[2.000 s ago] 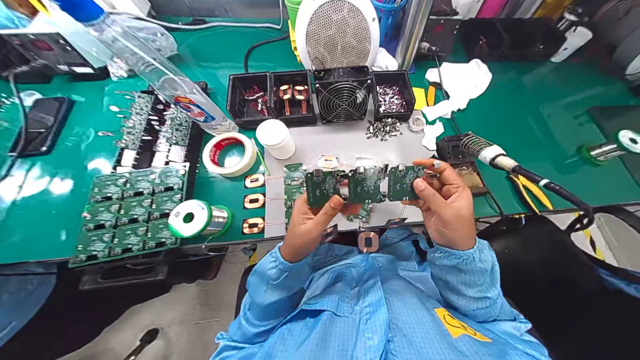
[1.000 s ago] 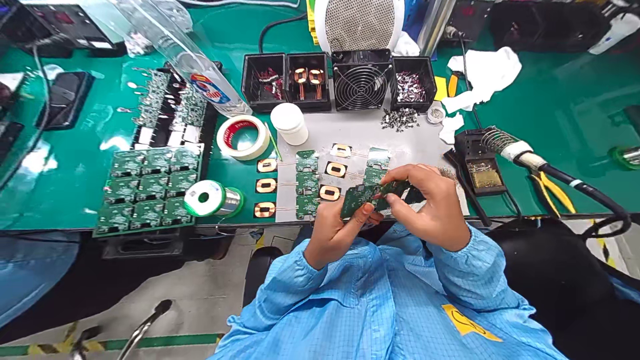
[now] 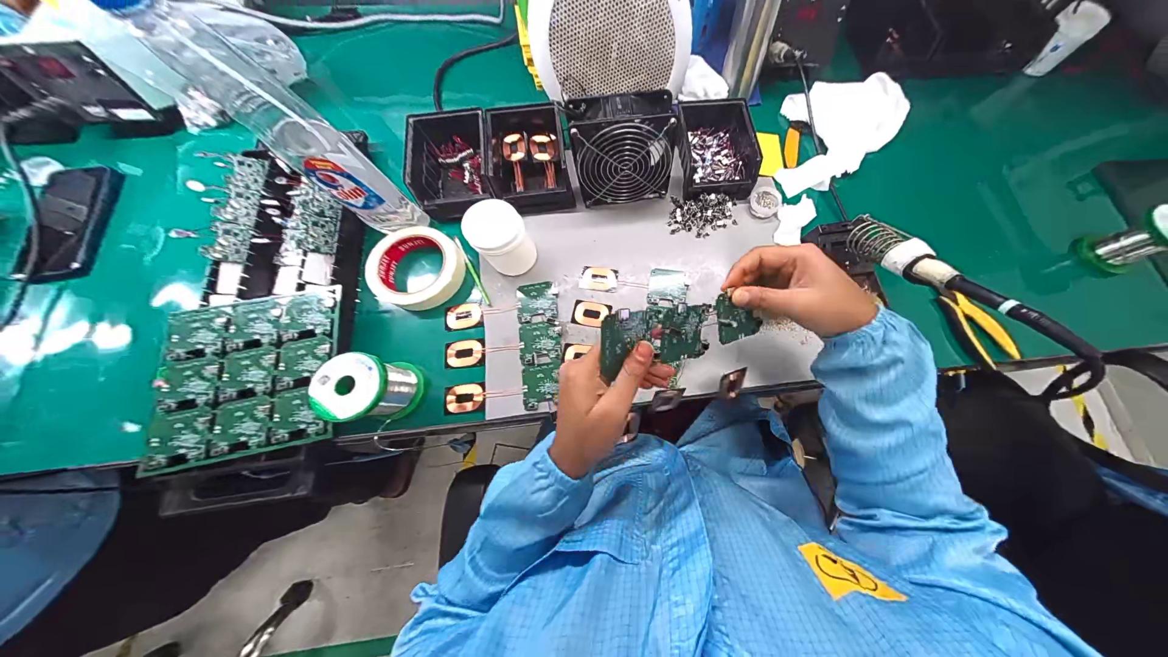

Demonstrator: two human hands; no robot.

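My left hand (image 3: 602,397) grips green circuit boards (image 3: 652,336) in a strip above the front edge of the grey mat (image 3: 566,242). Between the thumb and fingers of my right hand (image 3: 794,290) is a smaller green board (image 3: 735,319), just right of that strip. Copper coils (image 3: 732,382) hang below the boards. To the left, a column of green boards (image 3: 540,347) lies on the mat, wired to square copper coils (image 3: 465,354). More coils (image 3: 592,314) lie between this column and my hands. Whether the small board is separate from the strip, I cannot tell.
Black bins (image 3: 444,182) stand behind the mat beside a fan (image 3: 626,162). A white jar (image 3: 499,237), tape roll (image 3: 415,268), solder spool (image 3: 367,388) and large board panel (image 3: 245,379) are at left. Right are a soldering iron (image 3: 922,263), yellow-handled pliers (image 3: 981,328) and white cloth (image 3: 858,119).
My hands were close together over the boards one second ago and are now farther apart. My right hand now holds a small board at the strip's right end.
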